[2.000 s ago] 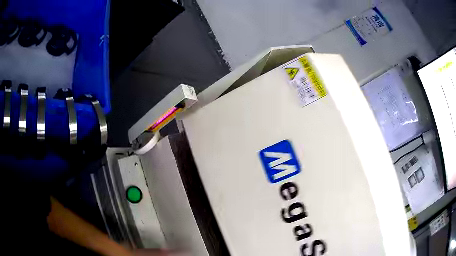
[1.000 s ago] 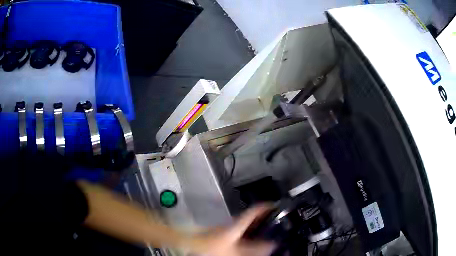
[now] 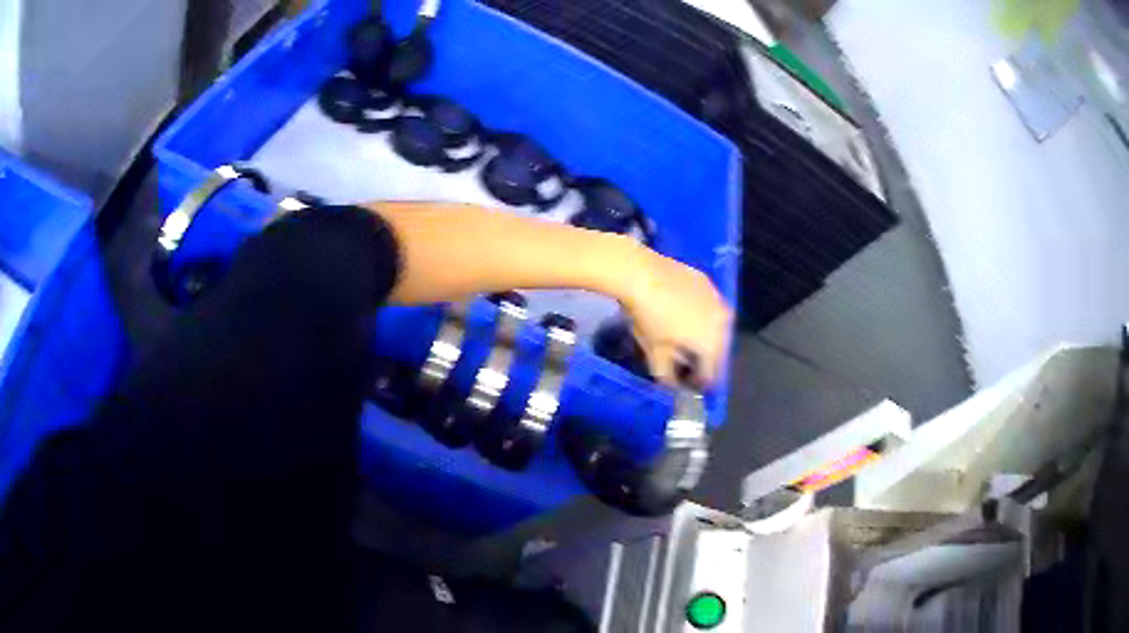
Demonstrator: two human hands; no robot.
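Observation:
My left hand (image 3: 679, 312), slightly blurred, reaches across the blue tote (image 3: 619, 93) to its near right corner. Its fingers are closed on the silvery band of black headphones (image 3: 685, 439). The round cups of this pair hang outside the rim. To its left, several more headphones (image 3: 493, 371) hang over the same rim by their bands. Another pair (image 3: 198, 229) hangs at the rim's left end, beyond my black sleeve. Inside the tote, a row of black headphones (image 3: 518, 167) lies along the far side on a white liner (image 3: 328, 155). My right hand is out of view.
The open off-white test box (image 3: 1052, 383) is at the lower right, cut off by the edge. Its green button (image 3: 706, 608) and the white bar with an orange-pink strip (image 3: 836, 464) face the tote. Dark stacked trays (image 3: 805, 210) stand behind the tote. Another blue tote (image 3: 43, 223) is at the left.
The view has swung left from the test box to the tote. My left hand has moved from inside the box to the tote's rim. The box lid went from closed to open earlier.

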